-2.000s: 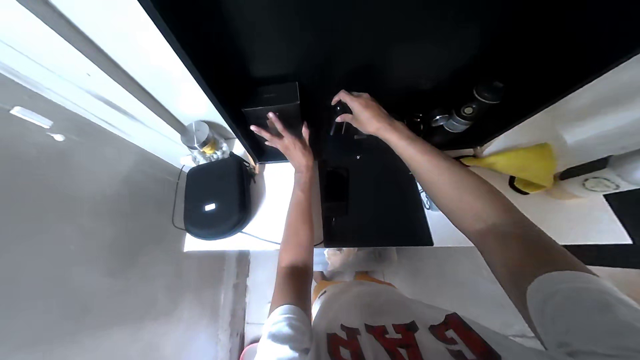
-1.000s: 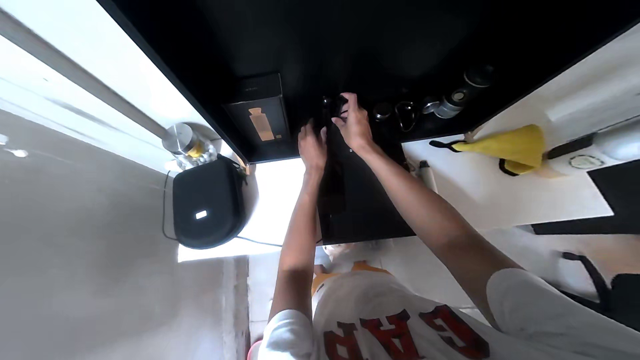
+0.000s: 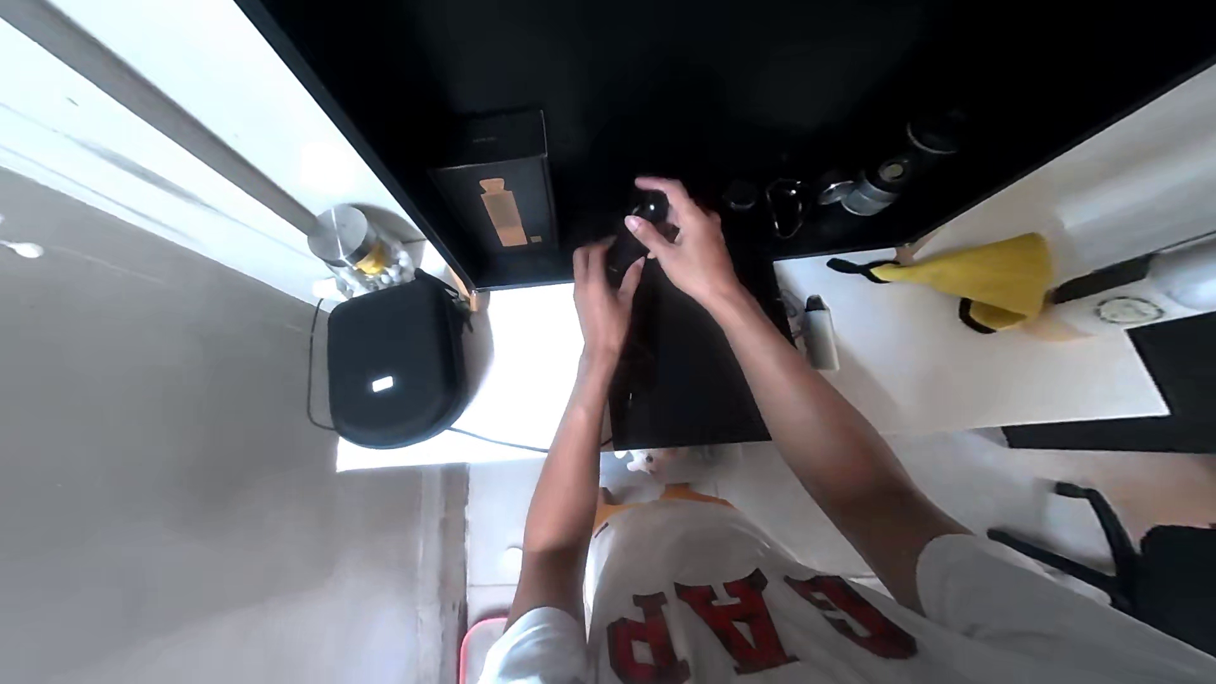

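My left hand (image 3: 604,294) is at a dark object, too dim to name, just inside the black shelf. Beside it, my right hand (image 3: 686,242) grips a small dark rounded object (image 3: 652,205) between thumb and fingers. A black box (image 3: 503,204) with an orange bottle-like print stands to the left of both hands. Right of my right hand, a small dark round item (image 3: 740,196), a black metal-rimmed loop (image 3: 787,209) and a dark cylinder with a silvery end (image 3: 879,183) lie in a row. Below the hands is a black panel (image 3: 698,380).
At left, a black zip case (image 3: 394,366) lies on the white desktop, beside a clear jar with a metal lid (image 3: 344,237) and a thin cable. To the right are a white bottle with a black cap (image 3: 821,332) and a yellow cloth item with black straps (image 3: 997,275).
My hands have come close together; two seconds ago the left was spread over the box and the right was farther off. The box's orange print, earlier covered, now shows. The view has shifted somewhat.
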